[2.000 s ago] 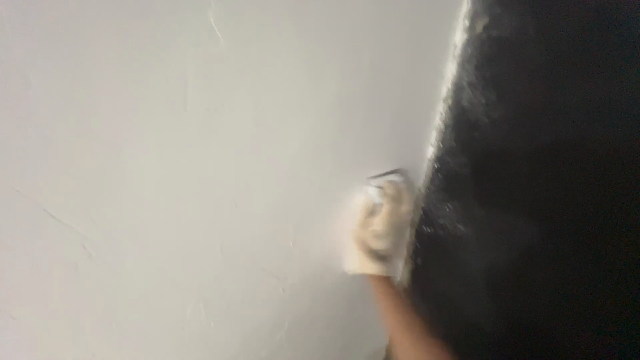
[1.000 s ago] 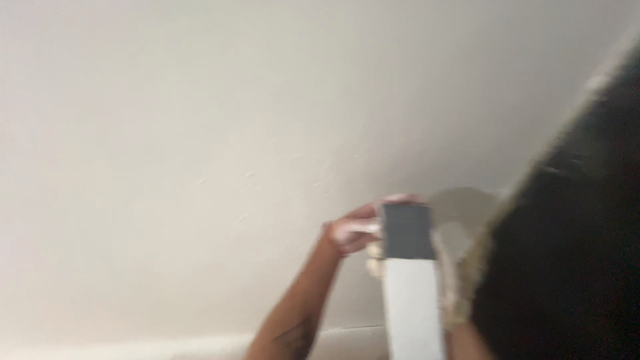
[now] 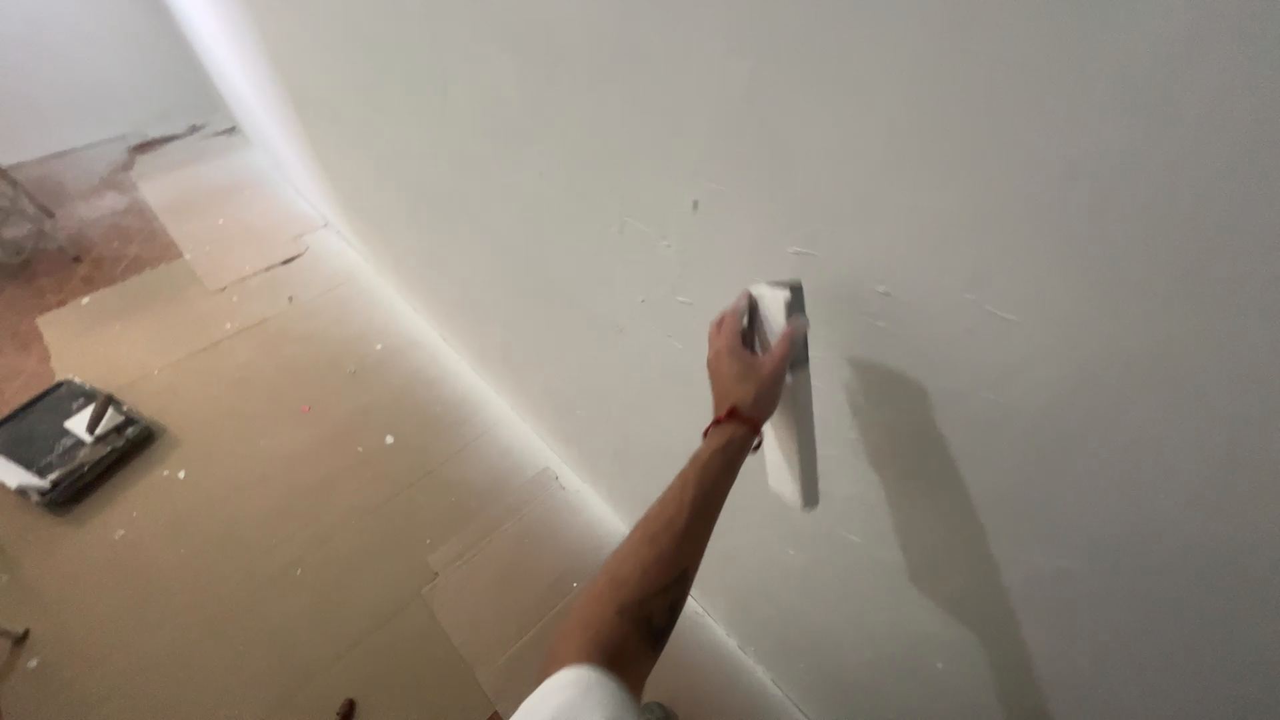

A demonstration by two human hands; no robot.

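Note:
My left hand (image 3: pixel 748 365), bare and with a red cord bracelet (image 3: pixel 733 418) at the wrist, grips the upper part of a long white block (image 3: pixel 792 440). The block has a dark grey face along its edge and looks like a sanding block. It is held upright at the pale wall (image 3: pixel 560 180); whether it touches the wall cannot be told. Small raised ridges and specks of filler (image 3: pixel 803 251) mark the wall around the hand. A shadow of arm and block falls on the wall to the right. My right hand is out of view.
Brown covering sheets (image 3: pixel 300 480) with white crumbs lie over the floor at the left. On them sits a black tray (image 3: pixel 45 435) holding a white piece and a dark-handled tool. Reddish floor (image 3: pixel 120 240) shows beyond, and the wall's foot runs diagonally between.
The view has swung widely, bringing the floor into sight. Both hands were at the block a second ago; now only my left hand shows on it, and the gloved right hand has left view.

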